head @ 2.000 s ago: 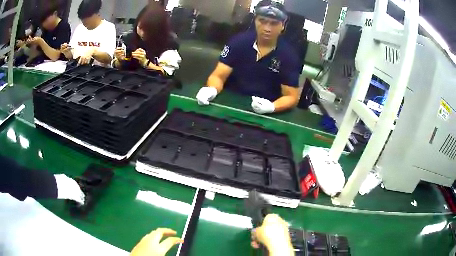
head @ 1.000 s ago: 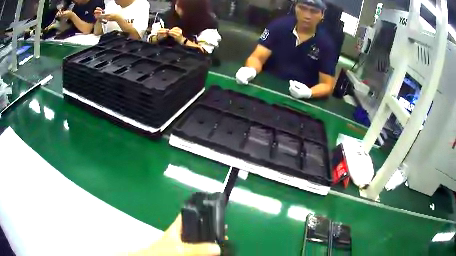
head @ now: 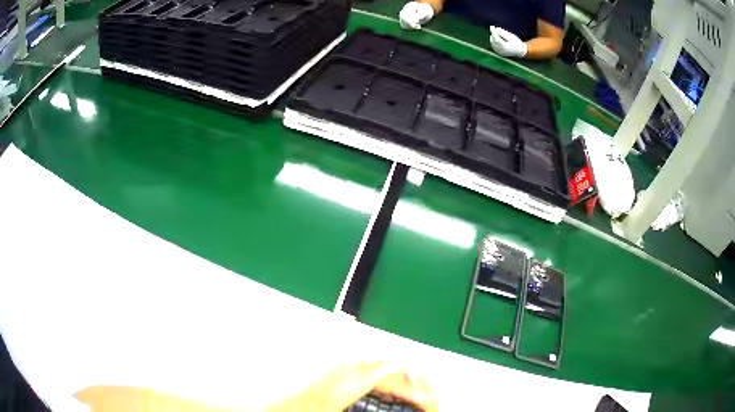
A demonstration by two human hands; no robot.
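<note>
Two black phone middle frames (head: 501, 269) lie flat side by side on the green surface at the right. Their filled dark ends point away from me, and each open end has a small white mark at its corner. My left hand (head: 375, 385) is at the bottom edge, partly cut off, its forearm coming from the left over the white surface. Its fingers are closed around a dark ribbed stack of frames (head: 385, 404), mostly cut off by the edge. My right hand is not in view.
A black blister tray (head: 387, 95) on a white base lies beyond, beside stacked trays (head: 234, 60). A divider strip (head: 377, 241) crosses the green surface. A red packet (head: 580, 183) stands right of the tray. A dark object (head: 610, 404) is cut off at lower right. A person's gloved hands are opposite.
The view has tilted down. My left hand and the stack have dropped to the bottom edge. My right hand and a gloved hand at left, seen earlier, are out of view. Both frames now show whole.
</note>
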